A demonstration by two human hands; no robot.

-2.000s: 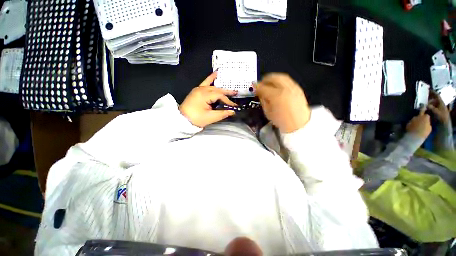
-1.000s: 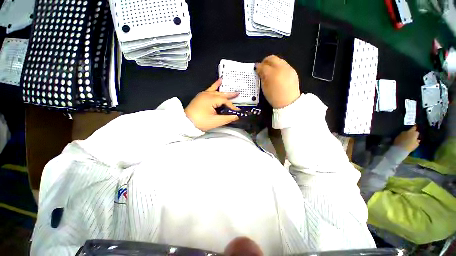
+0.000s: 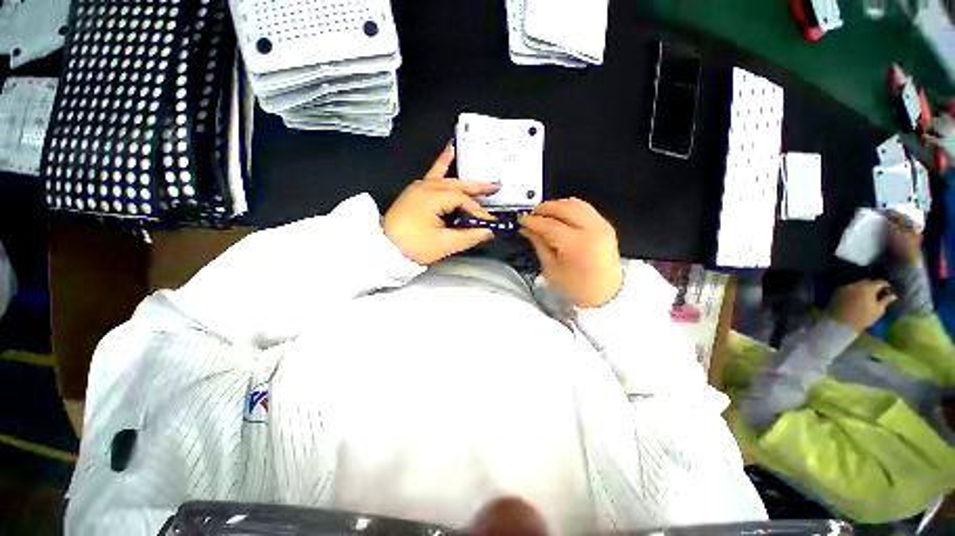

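A white perforated plate (image 3: 501, 157) lies flat on the black table in front of me, with black dots at its upper right and lower right corners. My left hand (image 3: 431, 218) rests at its left and lower edge, a finger on the plate, and holds a narrow black strip with white dots (image 3: 484, 222) at the table edge. My right hand (image 3: 574, 247) has its fingertips together at the strip's right end, just below the plate. Whether a small pad is between those fingertips is too small to tell.
A tall pile of white plates (image 3: 319, 79) stands left of centre, beside black sheets with white dots (image 3: 126, 115). A smaller pile (image 3: 560, 29), a phone (image 3: 675, 99) and a long dotted sheet (image 3: 751, 168) lie beyond and right. A neighbour's hands (image 3: 864, 304) are at far right.
My right hand has moved from the plate's upper right corner down to the strip. That corner now shows a black dot. My left hand has stayed on the plate and strip.
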